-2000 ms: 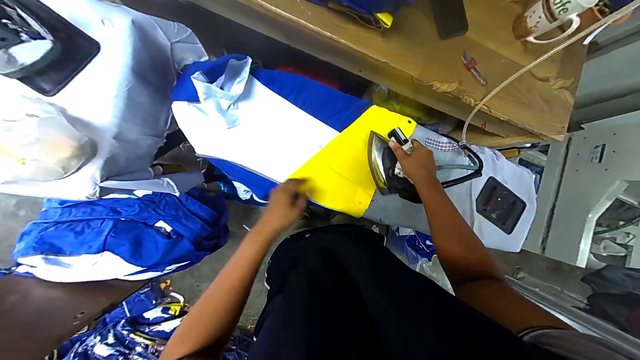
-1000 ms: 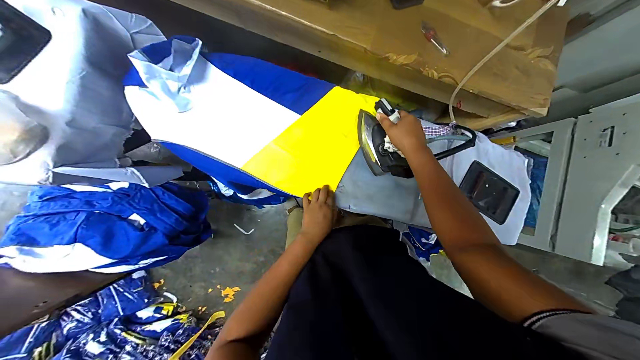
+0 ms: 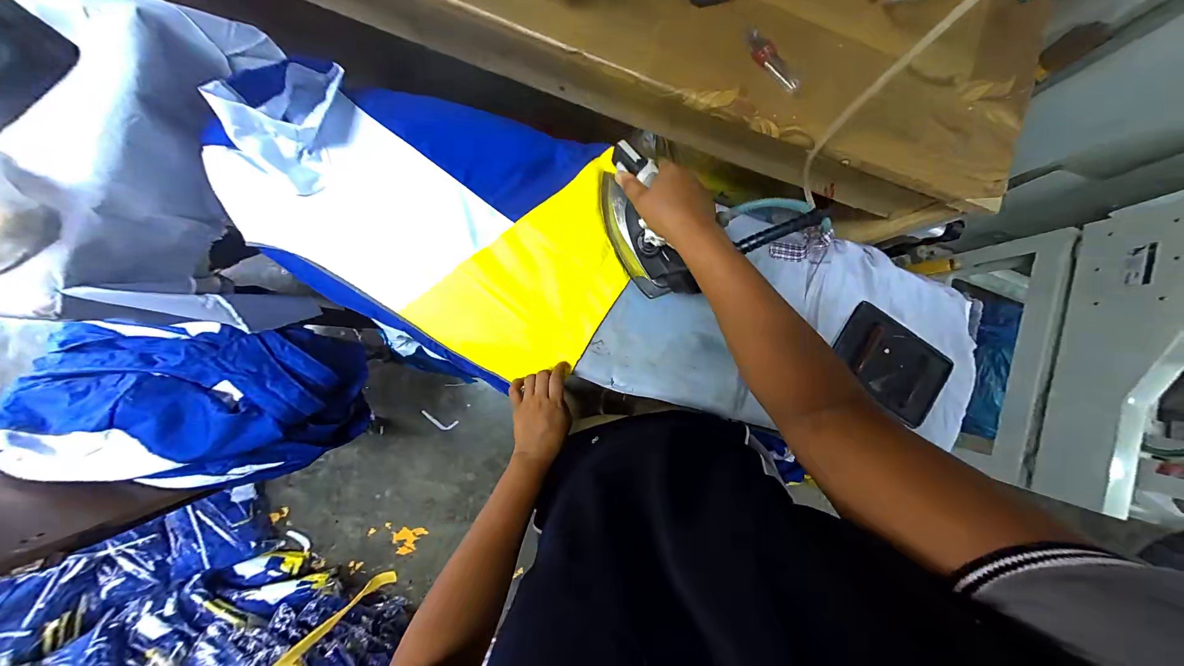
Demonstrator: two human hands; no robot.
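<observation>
A garment of blue, white and yellow fabric (image 3: 518, 287) lies over a narrow ironing board (image 3: 675, 351) covered in pale cloth. My right hand (image 3: 671, 203) is closed on the handle of a steam iron (image 3: 647, 250), whose soleplate edge meets the right border of the yellow panel. My left hand (image 3: 539, 407) rests at the yellow panel's lower corner, fingertips on the fabric at the board's near edge; whether it pinches the cloth is unclear. A folded collar-like part (image 3: 287, 125) stands up at the garment's far left end.
A black iron rest (image 3: 893, 363) lies on the board's right end. A wooden table (image 3: 832, 120) with a small red-and-clear tool (image 3: 772, 60) and a hanging hose borders the far side. Blue-and-white garments (image 3: 185, 402) are heaped at left, and more bundles (image 3: 185, 592) lie below.
My left hand has moved from over the yellow panel to its lower corner, arriving by one second ago. The iron remains in my right hand near the panel's right edge. The view has shifted.
</observation>
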